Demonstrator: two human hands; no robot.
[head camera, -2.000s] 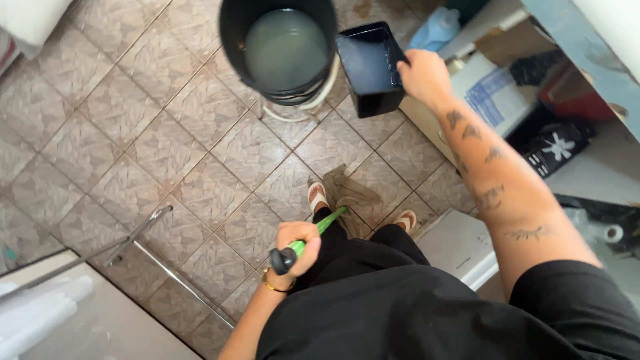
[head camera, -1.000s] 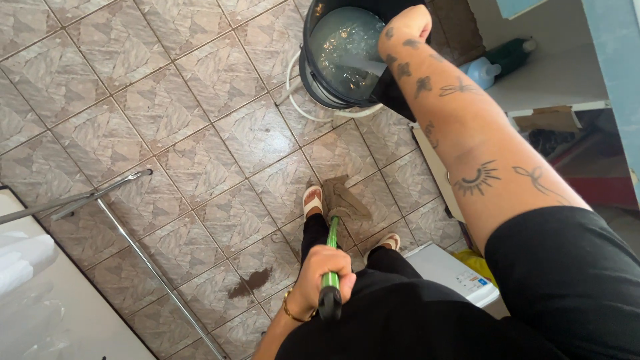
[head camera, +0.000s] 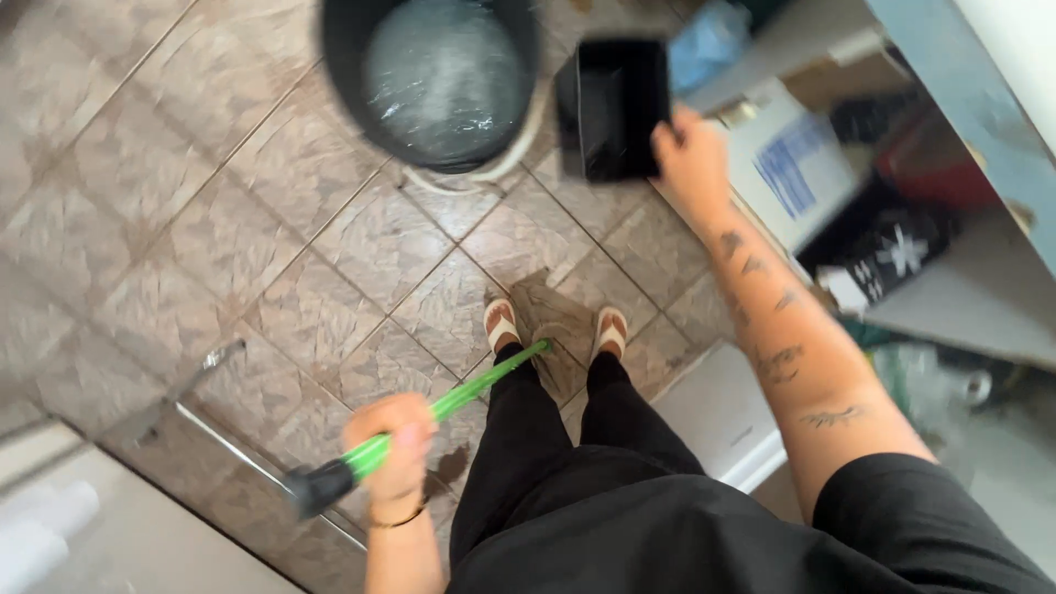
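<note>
My left hand grips a green pole near its black end cap; the pole slants down to a wet brown cloth on the floor between my sandalled feet. With my right hand I hold a black square container by its rim or handle, just right of a large black bucket. Churned, cloudy water stands in the bucket. The container shows no clear water inside, though it is blurred.
Open shelves with boxes and other goods run along the right, a blue plastic item near their far end. A white box-like object stands beside my right leg. A metal frame lies at left. Dark wet spots mark the tiles.
My right hand was over the bucket a second ago; it has moved right, off the bucket, with the container. Two seconds ago the container held liquid. My left hand has kept hold of the pole.
</note>
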